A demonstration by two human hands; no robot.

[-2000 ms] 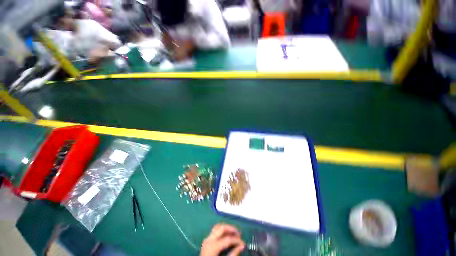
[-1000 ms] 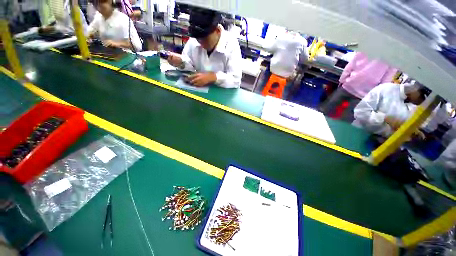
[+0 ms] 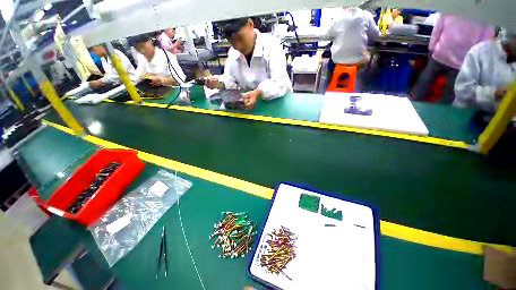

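Neither of my hands clearly shows; a small skin-toned spot at the bottom edge is too cut off to tell. A white tray with a blue rim [image 3: 334,249] lies nearest in front of me, cut off at the bottom. It holds a heap of lead wires [image 3: 279,250] at its left, and green PCB panels [image 3: 309,202] near its far edge. A tangled pile of soldered assemblies [image 3: 233,234] lies left of the tray. Solder wire [image 3: 185,235] runs down the green mat. Dark tweezers [image 3: 163,252] lie left of it.
A clear plastic bag [image 3: 136,212] with white labels lies at left, beside a red parts bin [image 3: 97,187] with dark contents. A yellow-edged dark green conveyor [image 3: 243,148] crosses beyond the tray. A brown block [image 3: 499,268] sits at far right. People in pale coats are opposite, near a white board [image 3: 390,115].
The view has levelled and turned left, so the bench items appear further right. Two seconds ago a hand showed below the tray, with a white tub at right; the tub is now out of view.
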